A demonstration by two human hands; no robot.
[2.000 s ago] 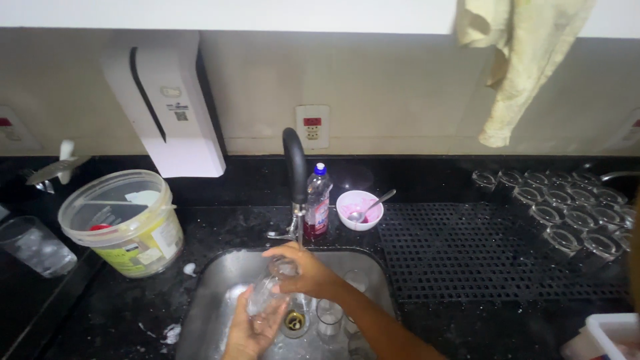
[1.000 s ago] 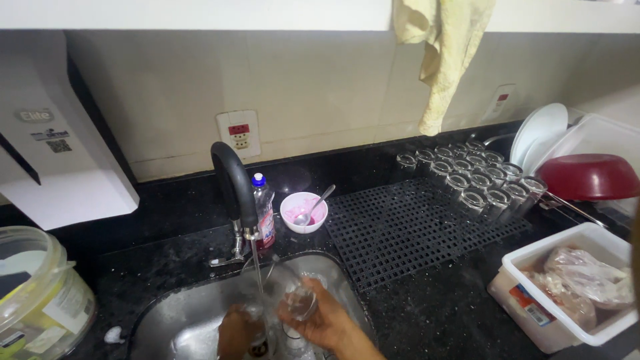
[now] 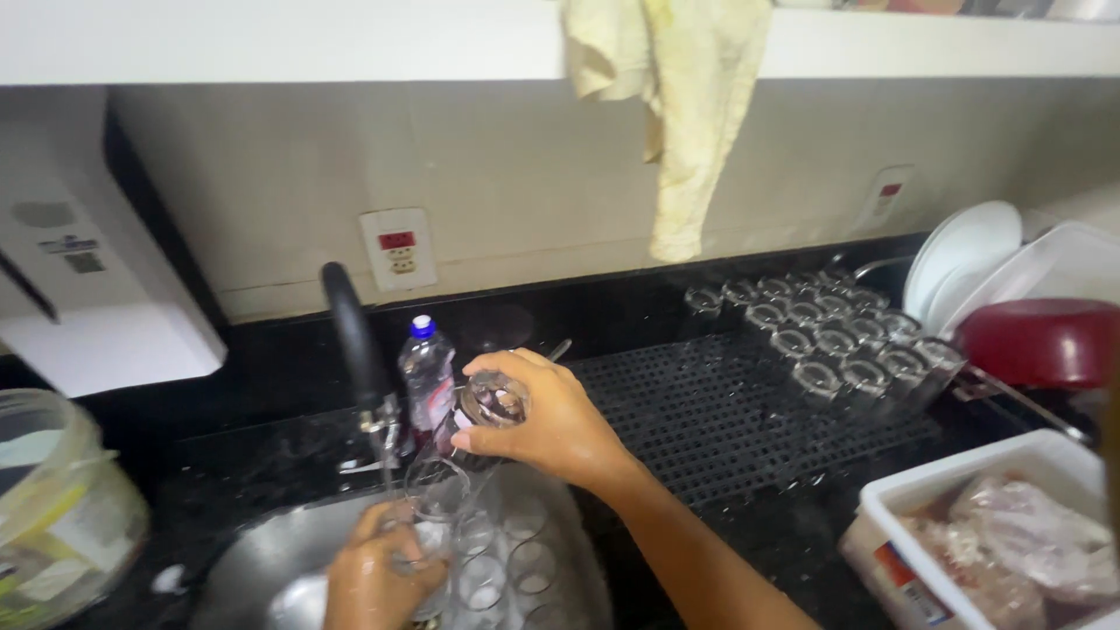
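Note:
My right hand [image 3: 534, 420] grips a clear drinking glass [image 3: 494, 398] by its base, tilted above the sink's back edge. Lower left, my left hand [image 3: 381, 564] holds another clear glass [image 3: 437, 490] beneath the black-necked faucet [image 3: 350, 332], where a thin stream of water runs. Several glasses [image 3: 481, 582] stand in the steel sink [image 3: 254, 551], right of my left hand. Behind my right hand is a dish soap bottle [image 3: 429, 376] with a blue cap. The bowl seen earlier is mostly hidden; a spoon handle [image 3: 560, 350] shows.
On the black drying mat [image 3: 700, 420], several glasses [image 3: 836, 337] stand in rows at its right. White plates [image 3: 962, 254] and a red bowl [image 3: 1041, 341] are beyond. A white tub [image 3: 884, 516] holds bagged food. At left are a plastic bucket [image 3: 79, 525] and a wall dispenser [image 3: 105, 289]. Above hangs a yellowish cloth [image 3: 700, 131].
My right hand has risen from low over the sink to in front of the soap bottle, holding a glass. The water stream was not visible two seconds ago. The view has shifted right.

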